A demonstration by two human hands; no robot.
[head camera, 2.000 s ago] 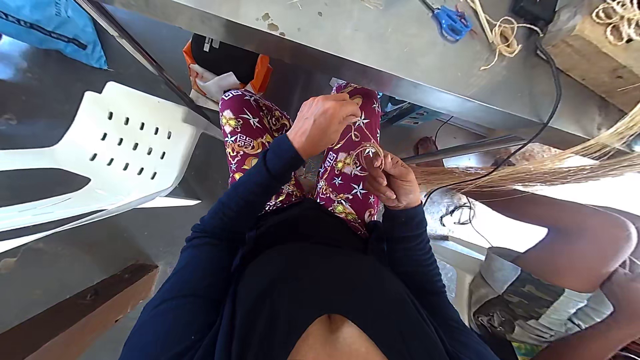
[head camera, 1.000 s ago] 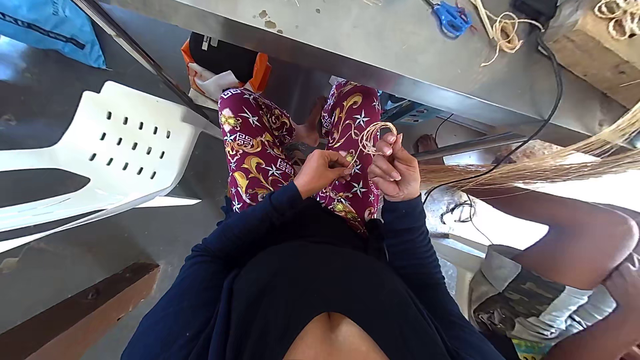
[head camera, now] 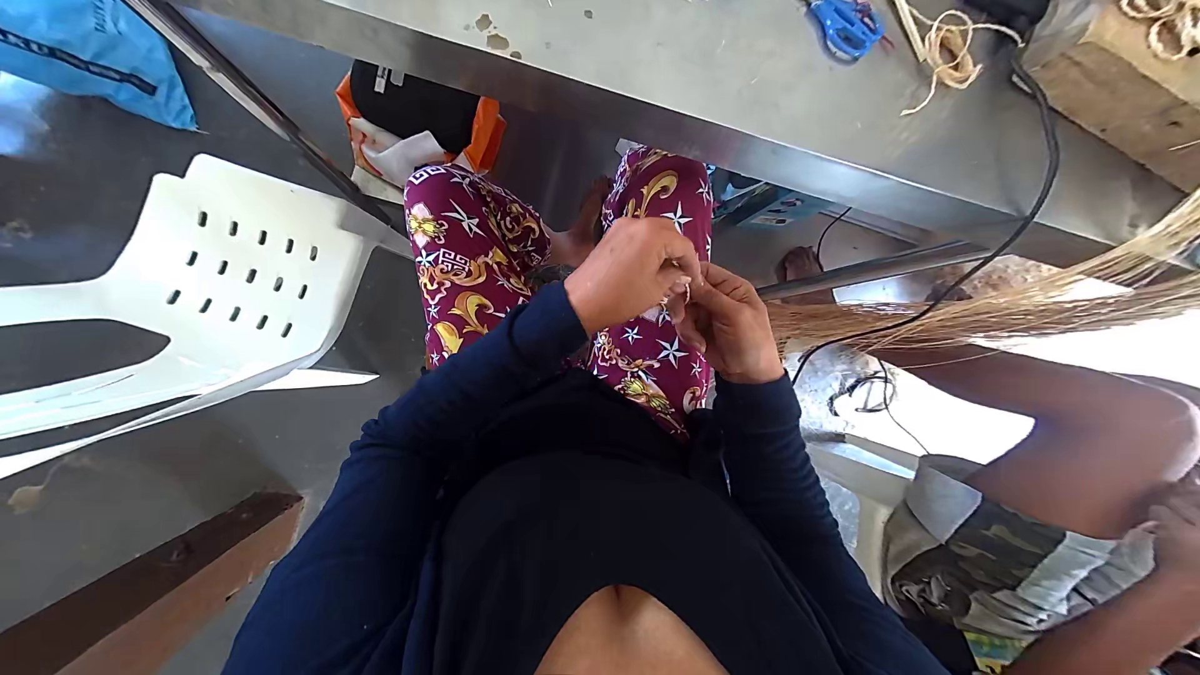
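My left hand (head camera: 633,270) and my right hand (head camera: 731,319) meet above my patterned maroon trousers (head camera: 469,253), their fingertips close together. Between them shows a small bit of pale fibre cord (head camera: 686,289), pinched by the fingers; most of it is hidden. Just right of my right hand runs a bundle of long straw-coloured fibres (head camera: 994,314). Up on the metal table (head camera: 750,84) lie blue-handled scissors (head camera: 847,26) and a loose coil of cord (head camera: 952,61).
A white plastic chair (head camera: 244,253) stands at left. A black cable (head camera: 1045,178) hangs over the table edge beside a wooden block (head camera: 1125,94). Another person's leg (head camera: 1059,431) is close at right. An orange and black bag (head camera: 422,112) sits under the table.
A ring of cord stood clearly above my right hand one second ago; now mostly fingers show there. My left hand has moved up and right against my right hand.
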